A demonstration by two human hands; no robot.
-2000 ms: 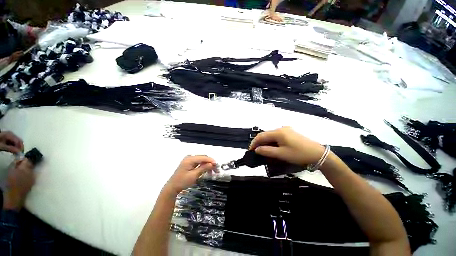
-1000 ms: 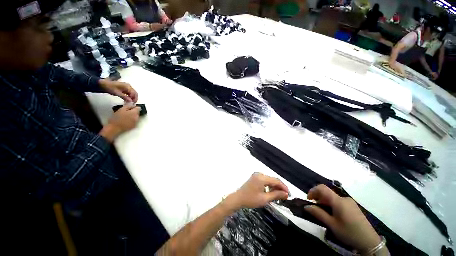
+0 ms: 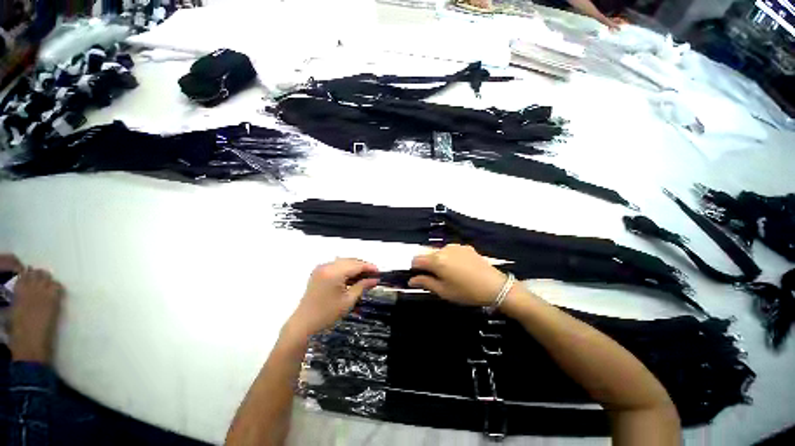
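Observation:
My left hand [image 3: 336, 292] and my right hand [image 3: 458, 276] pinch a black strap [image 3: 395, 278] between them, just above the far edge of a row of straps. The strap's end is hidden in my left fingers. The row of straps [image 3: 436, 348] lies side by side in front of me. Its left ends are in shiny clear film [image 3: 353, 357] and silver buckles [image 3: 486, 379] line up near its middle. A narrower row of black straps [image 3: 366, 219] lies just beyond my hands.
Loose strap bundles [image 3: 418, 122] lie farther back, with another bundle [image 3: 157, 150] at left. A black rolled bundle [image 3: 216, 76], black-and-white bundles [image 3: 65, 91] and whitish plastic sheets [image 3: 697, 91] stand around the white table [image 3: 174, 253]. Another person's hand [image 3: 33, 305] is at the left edge.
The view has swung back left-to-right and the neighbour is mostly out of the picture. My hands now hold the strap flatter, close over the row; the silver hook seen earlier no longer shows.

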